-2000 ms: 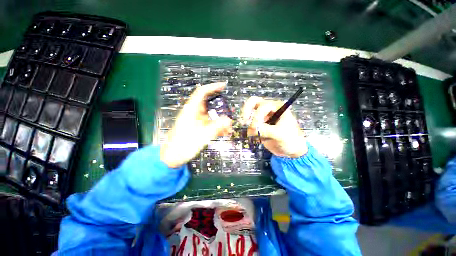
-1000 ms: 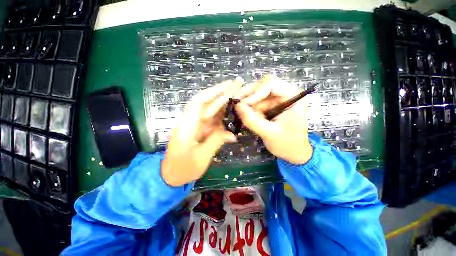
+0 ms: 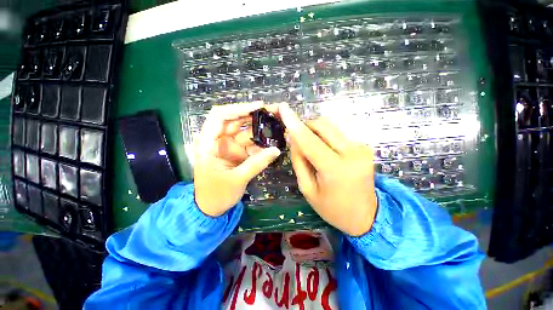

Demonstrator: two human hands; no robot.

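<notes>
A small black squarish housing (image 3: 267, 128) with a paler centre is held up over the clear blister tray (image 3: 242, 57). My left hand (image 3: 227, 160) grips it between the fingers on its far side and the thumb at its lower edge. My right hand (image 3: 330, 166) is close against its right side, with fingertips touching or nearly touching its edge. The back of my right hand hides whatever its fingers may hold; the dark stick does not show.
A flat black rectangle, possibly a smartphone (image 3: 147, 155), lies left of the clear tray. A black blister tray (image 3: 60, 127) stands at the left, some pockets holding units. Another black tray (image 3: 524, 145) is at the right edge. Pale specks dot the green bench (image 3: 148, 79).
The dark stick seen earlier in my right hand is no longer visible. The housing has turned its face more towards me. My right hand has rotated, its back now up. The view has shifted.
</notes>
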